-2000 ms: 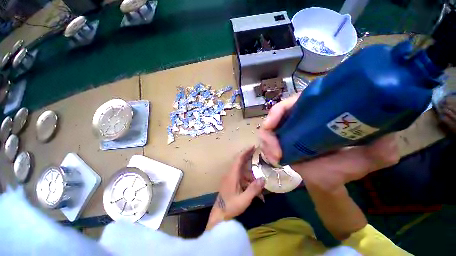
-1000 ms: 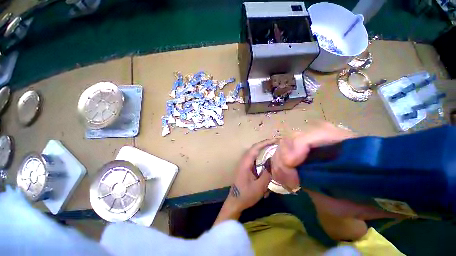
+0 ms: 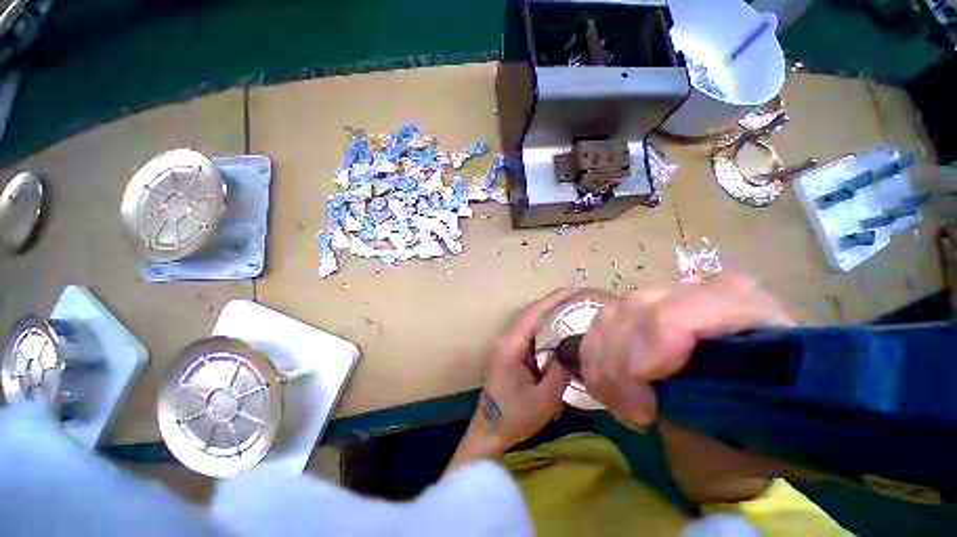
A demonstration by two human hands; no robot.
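My left hand [image 3: 523, 380] holds a round silver cover [image 3: 579, 321] over the bench's front edge, fingers around its left side. My right hand [image 3: 656, 341] grips the front end of the blue electric screwdriver [image 3: 808, 393], which lies roughly level and points left. Its dark tip reaches the cover near my left thumb. My right hand hides the cover's right part. The exact contact of the bit is hidden. Loose blue-and-white clips [image 3: 404, 199] lie in a pile behind and left of my hands.
A silver-and-black screw feeder [image 3: 603, 100] stands at the back, beside a white bowl [image 3: 761, 79]. Gold rings [image 3: 726, 173] and a pegged jig [image 3: 829, 215] are at right. Round covers sit on jigs at left, one nearest [image 3: 222, 407]. Screws [image 3: 619, 275] are scattered behind my hands.
The screwdriver has swung from slanting up across the right side to nearly level and lower, its tip now at the cover. The view has shifted, so the bench things appear further left.
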